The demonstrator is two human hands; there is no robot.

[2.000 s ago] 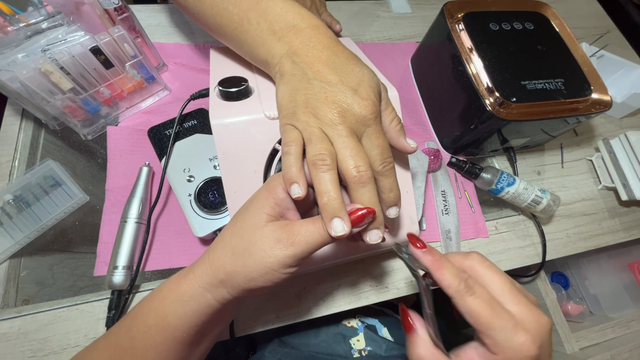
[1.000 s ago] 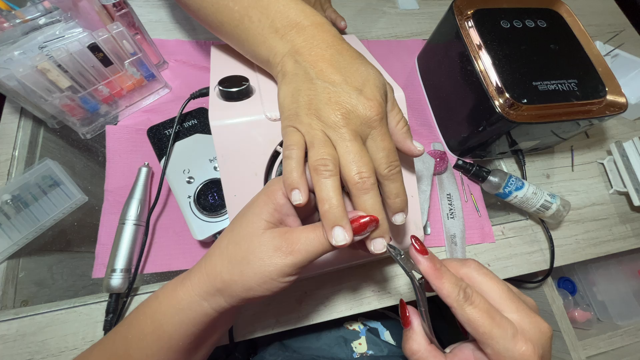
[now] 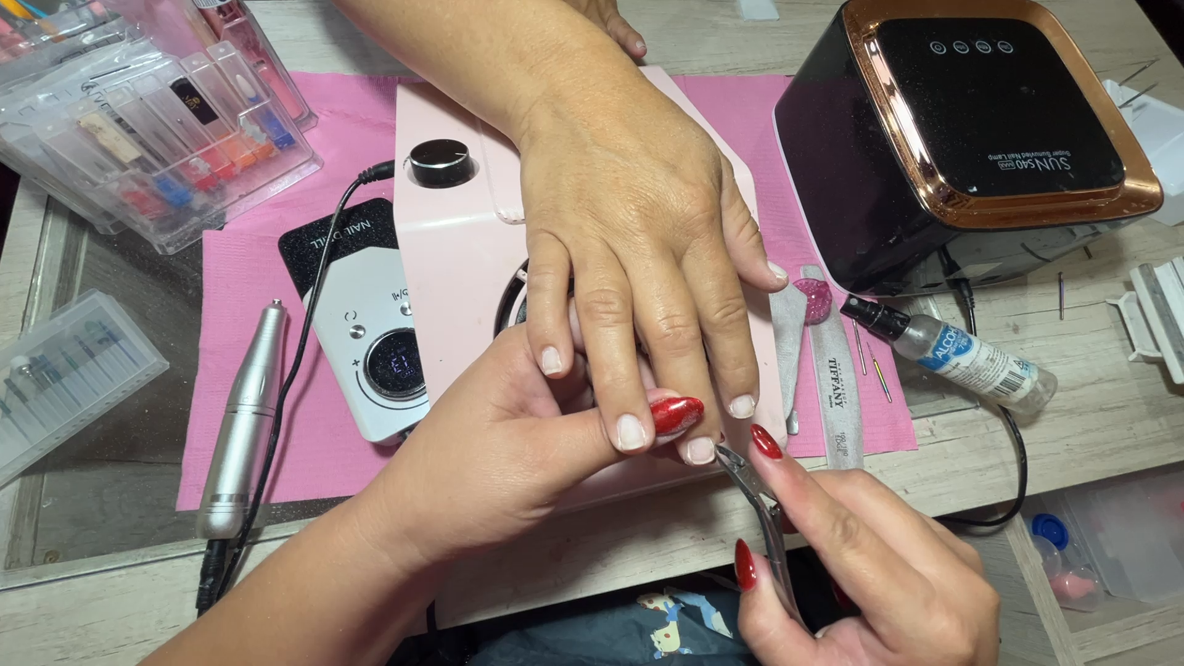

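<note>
Another person's hand (image 3: pixel 629 213) lies palm down over a pink nail dust collector (image 3: pixel 453 268). My left hand (image 3: pixel 504 439) comes in from the lower left and grips that hand's fingers, my red-nailed thumb across them near the tips. In my right hand (image 3: pixel 860 564) is a pair of metal cuticle nippers (image 3: pixel 768 523), held between thumb and fingers. The nippers' jaws meet the side of the middle finger's nail (image 3: pixel 700 450). Whether the jaws are closed is too small to tell. Part of my left hand is hidden under the other person's fingers.
On the left are a nail drill control unit (image 3: pixel 361 324), its silver handpiece (image 3: pixel 245 416), a bit case (image 3: pixel 69 379) and a clear organizer (image 3: pixel 166 139). To the right stand a black and copper nail lamp (image 3: pixel 999 102), a spray bottle (image 3: pixel 962 356) and nail files (image 3: pixel 835 388) on a pink towel (image 3: pixel 250 268).
The nippers in my right hand were a little away from the fingertips two seconds ago; their jaws now touch a nail's edge. My left hand keeps its hold on the other person's fingers.
</note>
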